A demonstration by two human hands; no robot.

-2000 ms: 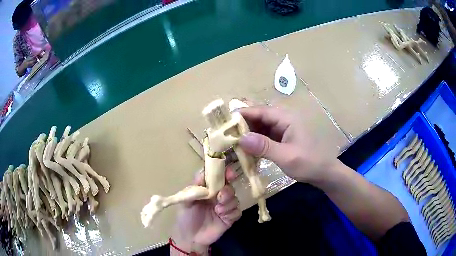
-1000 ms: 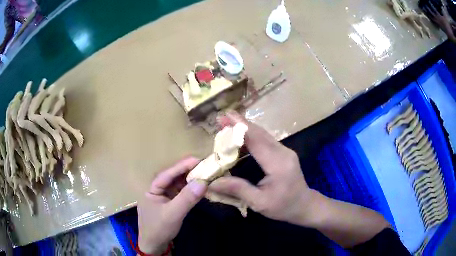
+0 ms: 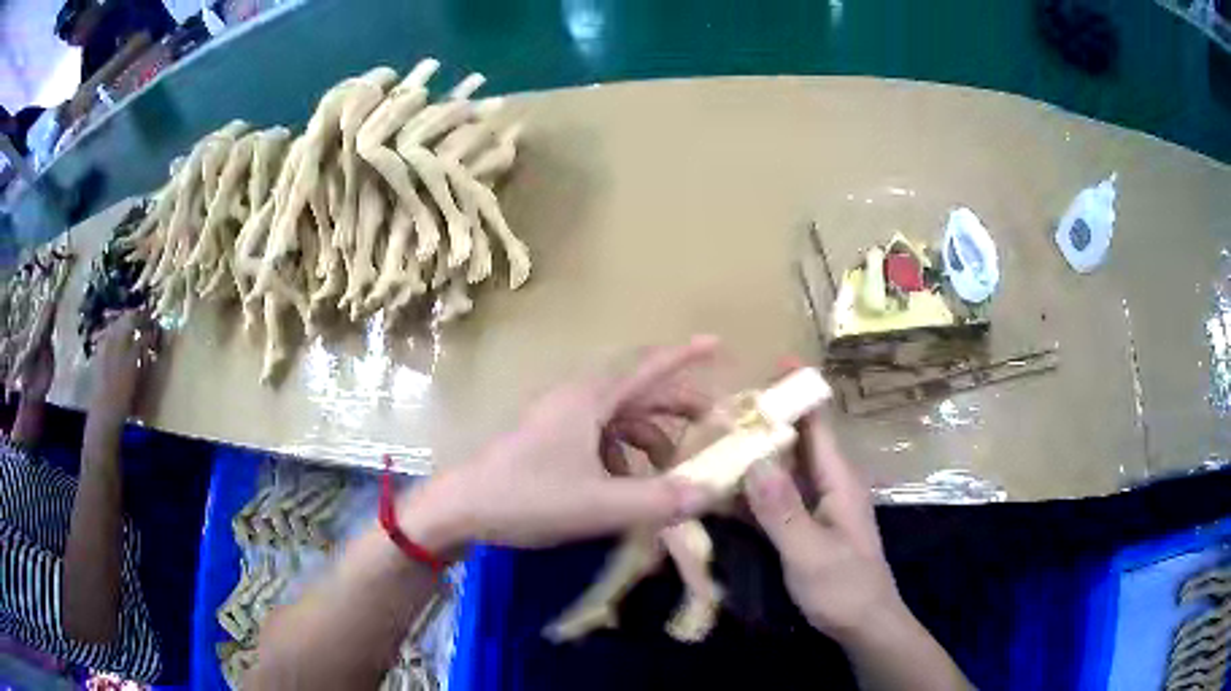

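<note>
A cream joined figure body [image 3: 736, 452] is held in front of me over the table's near edge, blurred, its squarish top toward the right and its two legs hanging down. My left hand [image 3: 567, 459], with a red string at the wrist, grips its left side. My right hand [image 3: 824, 527] grips it near the squarish top with thumb and fingers. The joint is partly hidden by my fingers. The glue stand [image 3: 898, 304], with a yellowish crusted top, a red spot and a white oval cup [image 3: 969, 255], stands beyond my right hand.
A pile of joined bodies [image 3: 365, 189] lies at the back left. A white glue bottle [image 3: 1085, 226] lies at the right. Blue trays [image 3: 478, 607] with cream parts sit below the near edge. Another person's arm [image 3: 101, 473] reaches in at far left, by dark parts. A green surface [image 3: 702, 38] runs behind.
The view has swung left, so the pile and left tray show more fully. The body has turned, its squarish top now pointing right and its legs hanging in view. Both hands still hold it.
</note>
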